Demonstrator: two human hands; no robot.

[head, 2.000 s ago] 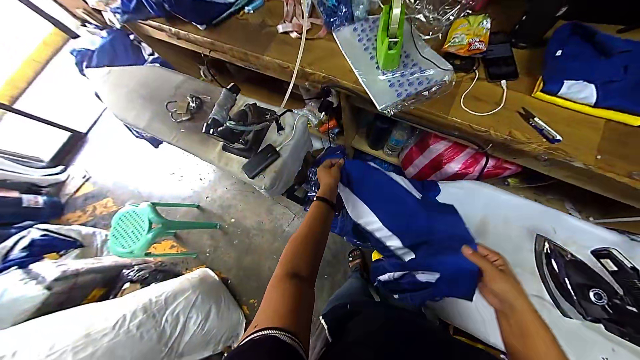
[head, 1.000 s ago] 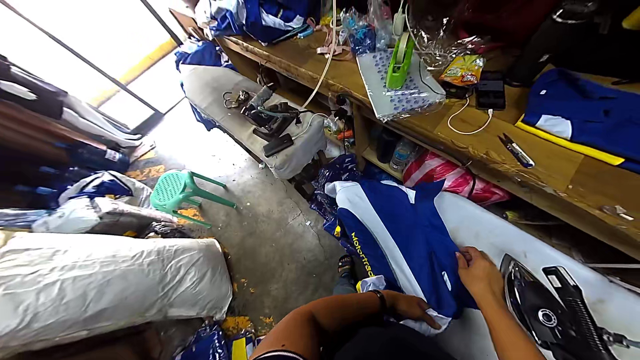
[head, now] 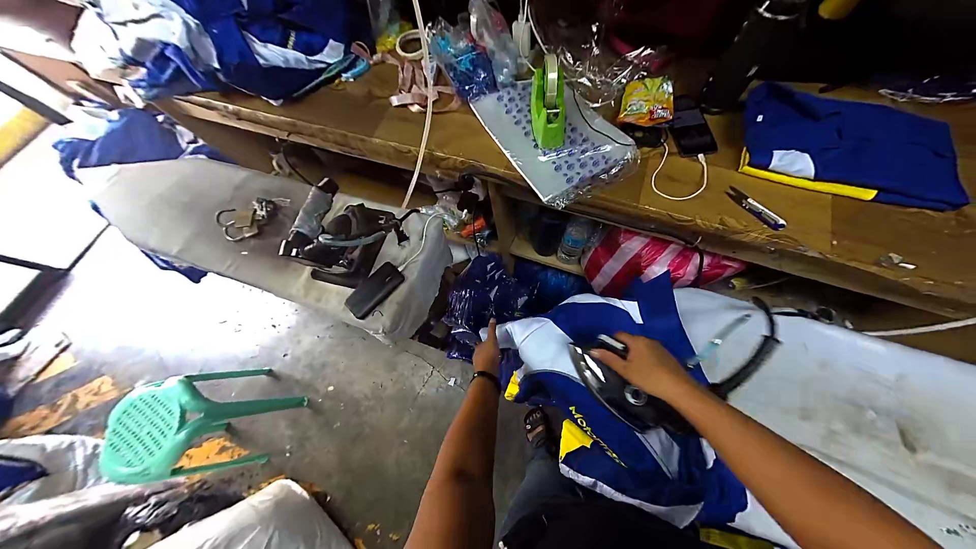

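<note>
A blue and white garment with yellow parts (head: 610, 313) lies over the near end of the white padded ironing board (head: 862, 396). My right hand (head: 644, 362) grips the handle of a black clothes iron (head: 621, 389), which rests on the garment. Its dark cord curves off to the right. My left hand (head: 488, 351) holds the garment's white edge at the board's left end, a dark band round the wrist. Part of the garment hangs down towards my body. The iron's soleplate is hidden.
Another ironing board (head: 267, 206) at left bears a second iron (head: 354, 236), a phone (head: 375, 290) and a padlock (head: 242, 221). A wooden workbench (head: 823, 252) holds a green tape dispenser (head: 547, 107), snips (head: 756, 209) and a folded blue garment (head: 854, 145). A green plastic stool (head: 145, 427) stands on the floor.
My right hand has gone from the garment to the iron, which has moved left from the board onto the garment. My left hand has moved up to the garment's white edge.
</note>
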